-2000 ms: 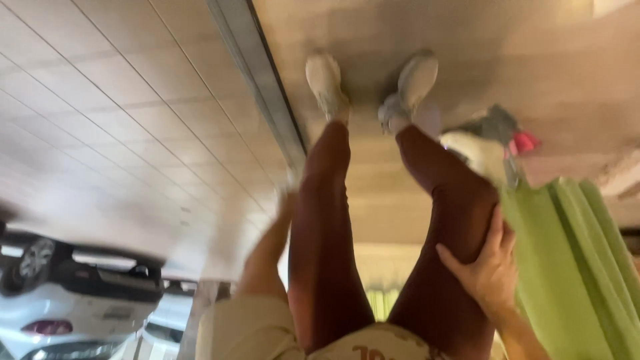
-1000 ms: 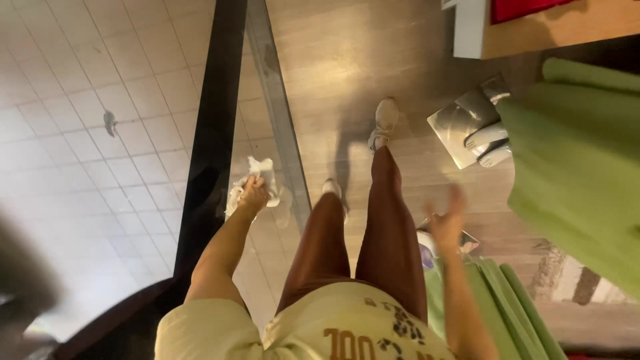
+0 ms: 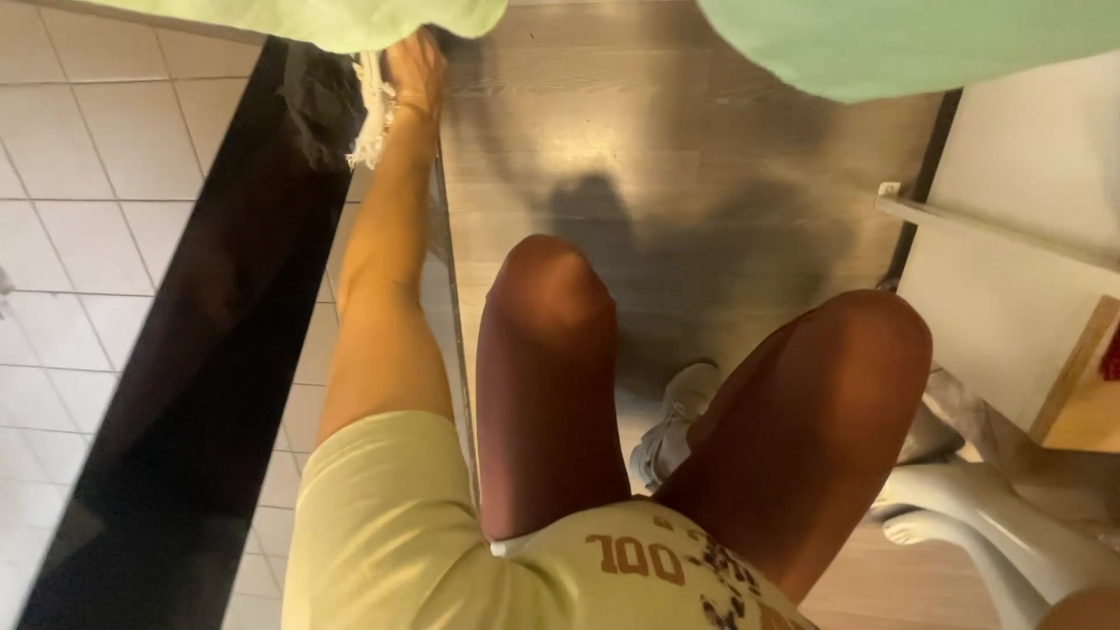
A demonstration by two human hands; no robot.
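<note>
At the upper left, my left hand (image 3: pixel 418 74) reaches forward beside a glass pane with a wide black band (image 3: pixel 201 306). A white fringed cloth (image 3: pixel 374 114) hangs at the hand's left side, against the glass. The fingertips are partly hidden beneath light green fabric (image 3: pixel 376 19), so how the hand grips the cloth is only partly visible. My right hand is outside the view; only a bit of skin shows at the bottom right corner.
More green fabric (image 3: pixel 910 44) hangs at the top right. Mannequin feet (image 3: pixel 927 528) stand at the lower right, near a white panel (image 3: pixel 1006 219) with a metal bar (image 3: pixel 989 232). Pale tiles (image 3: pixel 79 157) show through the glass. Wooden flooring (image 3: pixel 604 114) runs before my bent knees.
My left hand has moved forward along the glass with the white cloth. My right hand, visible in both earlier frames, has left the view. My knees are now bent, and the view has shifted greatly.
</note>
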